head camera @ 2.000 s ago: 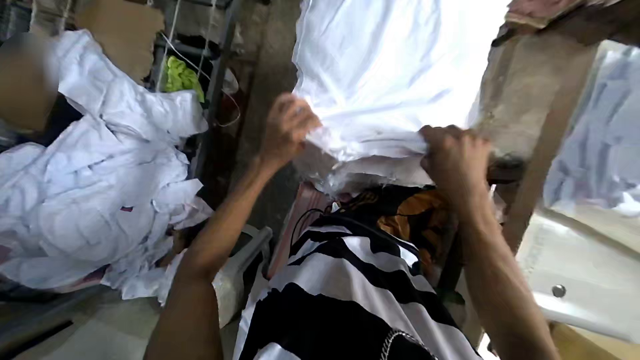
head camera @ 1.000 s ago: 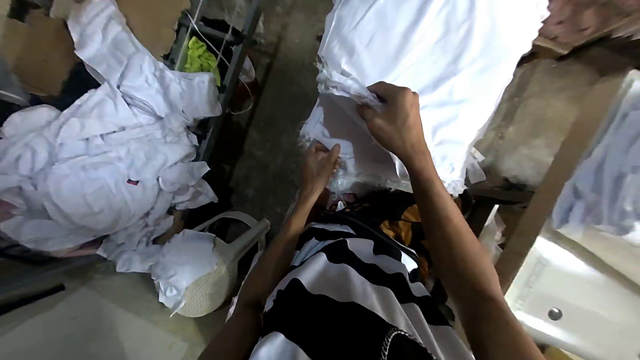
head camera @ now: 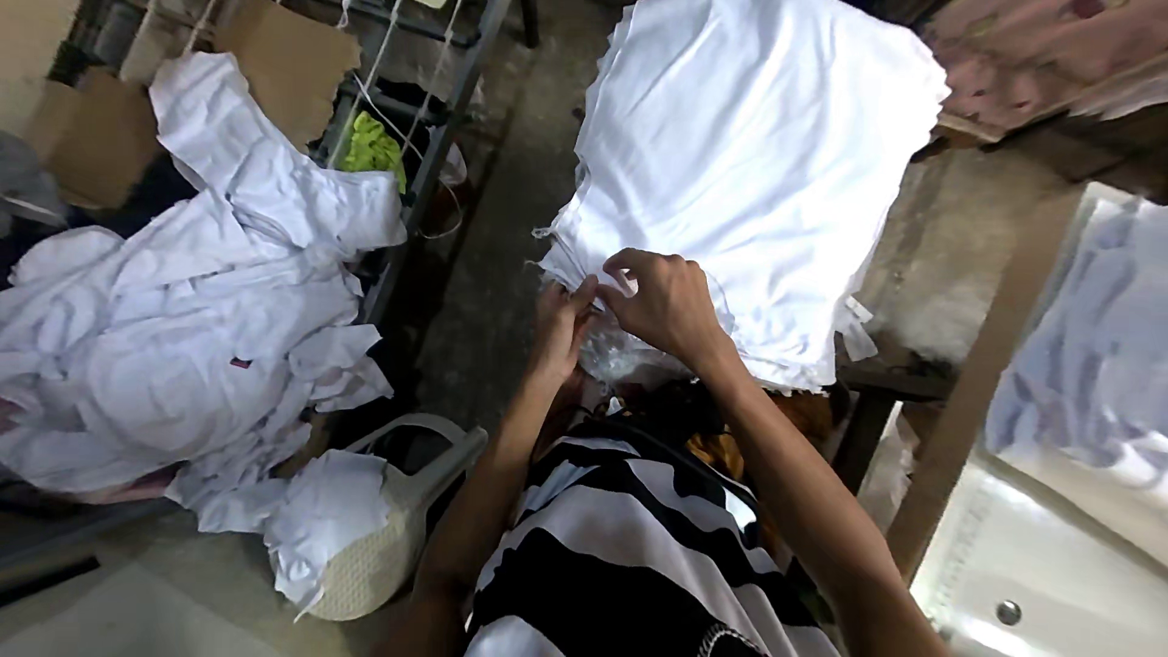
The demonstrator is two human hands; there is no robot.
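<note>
A stack of white fabric pieces (head camera: 757, 164) with frayed edges lies in front of my body, on clear plastic wrapping (head camera: 630, 351). At its near left corner my left hand (head camera: 561, 328) grips the edge of the fabric between thumb and fingers. My right hand (head camera: 666, 301) is over the same corner, thumb and forefinger curled close together beside the left thumb; whether cloth is pinched between them cannot be told. Part of the left hand's fingers is hidden under the fabric edge.
A heap of white garments (head camera: 182, 356) lies on a metal-framed rack (head camera: 429, 155) at left. Below it, a pale plastic chair (head camera: 374, 557) holds white cloth. Cardboard (head camera: 287, 68) stands behind. At right are a wooden beam (head camera: 995, 365) and a white surface (head camera: 1049, 566) with bluish-white cloth (head camera: 1086, 338).
The near edge of the white fabric, held up and folded back one second ago, now lies flat. My right hand has lowered toward the near left corner, close to my left hand.
</note>
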